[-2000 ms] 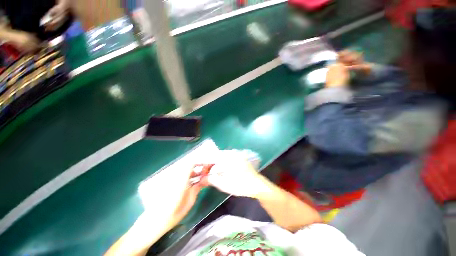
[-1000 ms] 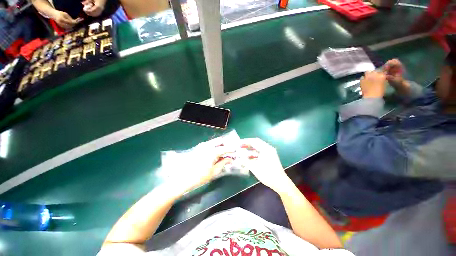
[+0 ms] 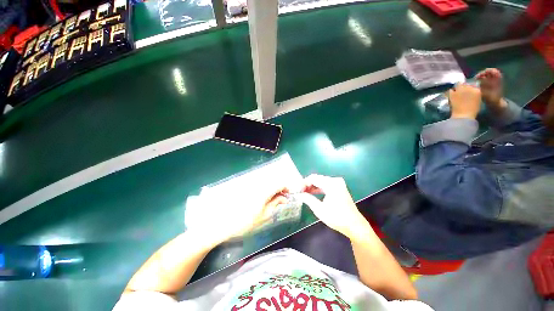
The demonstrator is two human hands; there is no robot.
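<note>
A stack of white sheets or bagged panels [image 3: 252, 180] lies overexposed on the green surface in front of me. A panel with faint greenish-grey marks [image 3: 288, 211] shows below my fingertips at the stack's near right end. My left hand [image 3: 267, 206] lies over the stack, its fingertips on the panel's upper edge. My right hand [image 3: 328, 197] meets it from the right, thumb and fingers pinched at the same edge. The fingers hide what exactly is pinched, and glare washes out both hands.
A black phone [image 3: 249, 132] lies beyond the stack, by a white post [image 3: 263, 67]. A blue bottle [image 3: 27, 262] lies at far left. A black parts tray [image 3: 67, 48] is upper left. At right, a person in denim [image 3: 471, 164] works beside a clear bagged bundle [image 3: 430, 68].
My fingertips have drawn close together at the panel's edge, and more of the panel shows below them. The stack's outline is clearer. The view has shifted slightly.
</note>
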